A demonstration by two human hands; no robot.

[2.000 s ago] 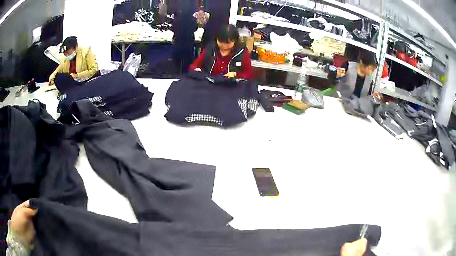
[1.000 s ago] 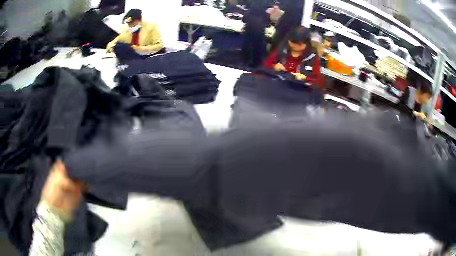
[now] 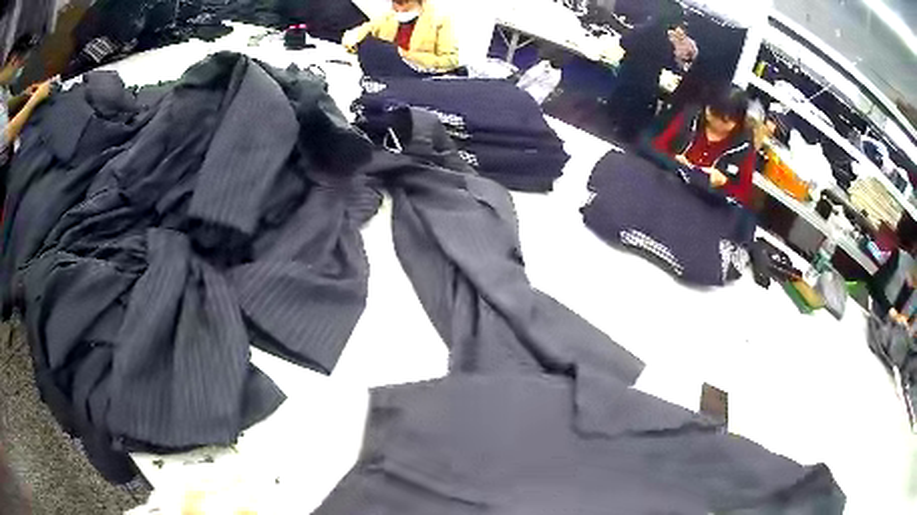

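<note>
A dark grey garment (image 3: 483,438) lies spread at the front of the white table (image 3: 402,332), cut off by the bottom edge of the picture. Its fine stripes barely show here. A long striped trouser leg (image 3: 468,251) trails from the far side down to it. A large tangled heap of striped garments (image 3: 181,292) fills the left side. A dark flat phone (image 3: 714,403) shows partly behind the garment's upper edge. Neither of my hands is in the picture.
Folded navy tops (image 3: 483,126) are stacked at the far side. More navy cloth (image 3: 654,216) lies before a seated person in red and black (image 3: 709,151). Another person wears yellow (image 3: 427,35). A person's hand (image 3: 40,91) shows at far left. Speckled floor (image 3: 40,422) lies lower left.
The view has turned left. The garment held up and blurred before is now spread low in front. My left hand, seen gripping cloth before, has left the picture, as has my right hand.
</note>
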